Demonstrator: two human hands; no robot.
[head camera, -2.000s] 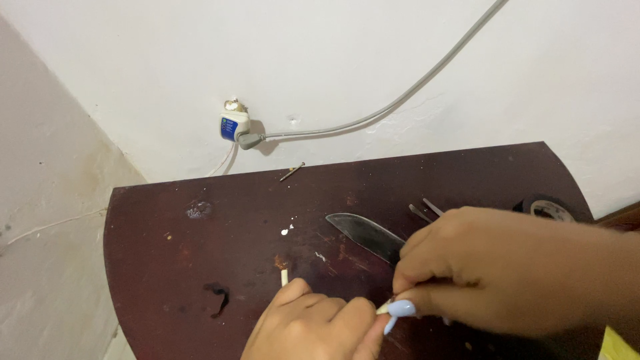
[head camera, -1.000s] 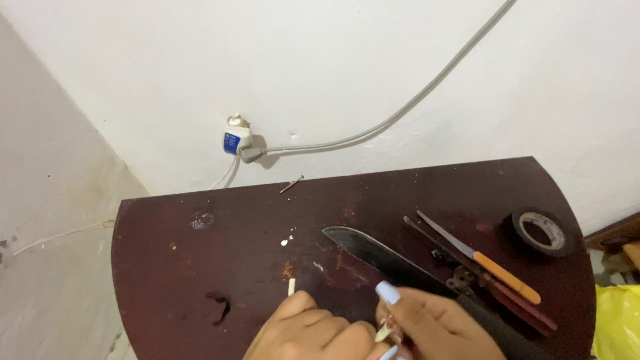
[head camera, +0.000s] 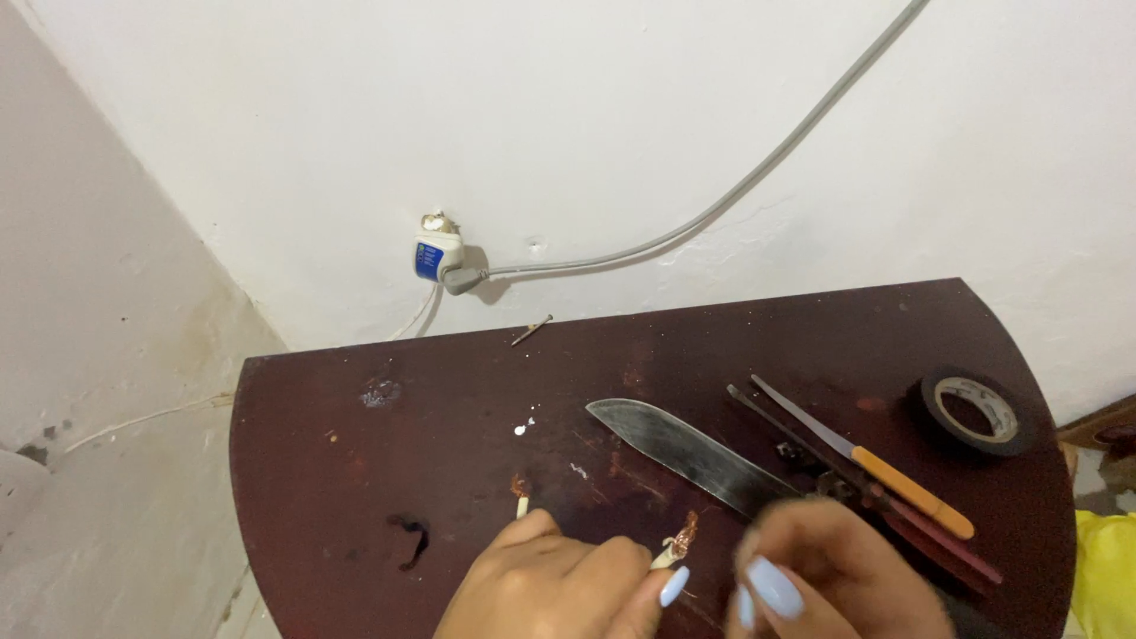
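My left hand is closed around white insulated wire. One wire end with frayed bare copper strands sticks up past its knuckles, and a second stripped wire end shows beside its thumb, the copper fanned out. Just right of that end is my right hand, slightly blurred, its thumb and fingers curled; whether anything is between them cannot be told. Behind the right hand lies a large knife, its handle mostly hidden.
An orange-handled knife, a dark red-handled tool and a roll of black tape lie on the right of the dark wooden table. A nail lies at the back edge; a plugged-in adapter is on the wall.
My right hand has come away from the wire end, where it was touching a second ago. Bare copper now shows there. The tape and orange-handled knife, largely covered two seconds ago, are in sight.
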